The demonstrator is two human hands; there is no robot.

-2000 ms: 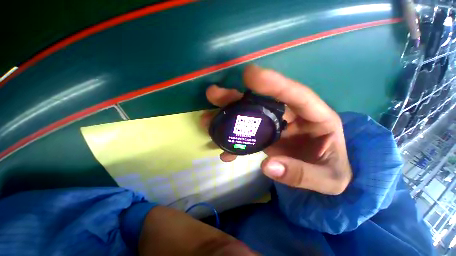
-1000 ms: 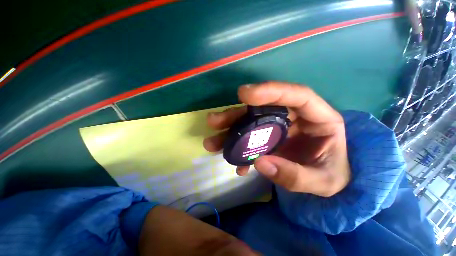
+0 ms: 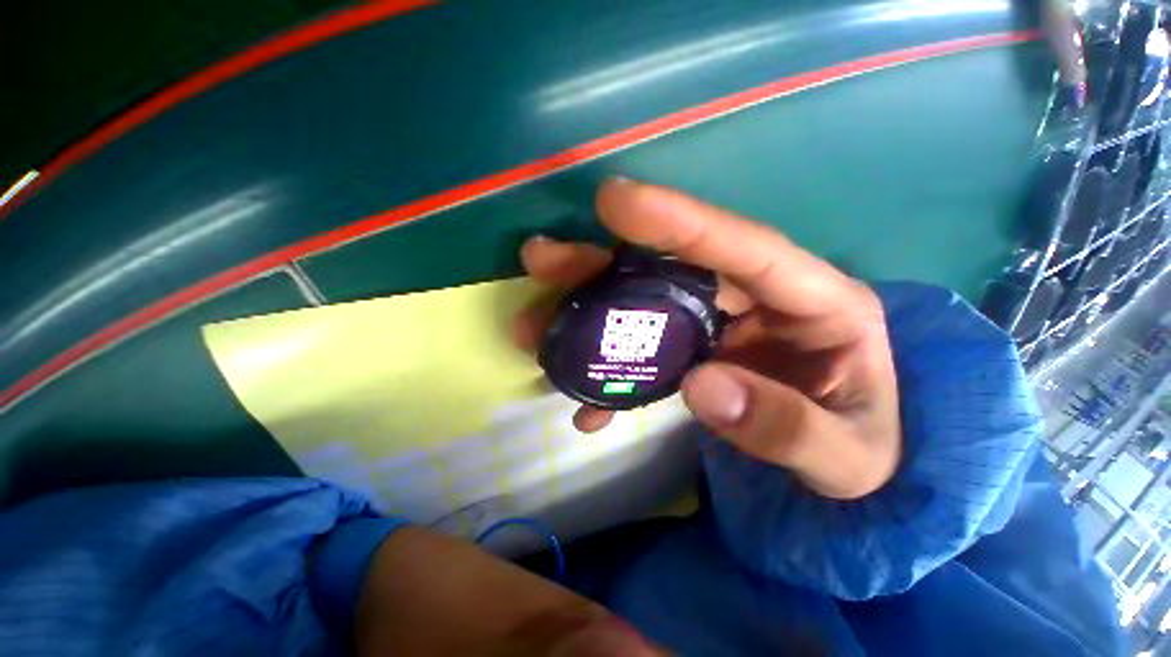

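Note:
A round black smartwatch [image 3: 629, 336] is held up over the paper sheet, its lit screen facing me with a white QR code, small text and a green button. My right hand [image 3: 771, 340] holds it by the case, thumb at the lower right edge and fingers behind and around the top. My left hand [image 3: 514, 610] is at the bottom edge, mostly cut off; only the wrist and part of the hand show, its fingers are out of the picture. The yellowish paper sheet [image 3: 372, 366] lies under the watch.
A green bench mat [image 3: 899, 167] has red lines across it. A clear plastic tray [image 3: 1092, 218] with black pieces in it stands at the right edge. A thin pen-like object [image 3: 1068, 58] lies at the top right. A thin blue cord [image 3: 539, 526] loops near my left wrist.
The watch has tilted back to face me and moved slightly left and up since one second ago. My right thumb has moved from the screen's lower edge to the case side. My left hand is nearly unchanged.

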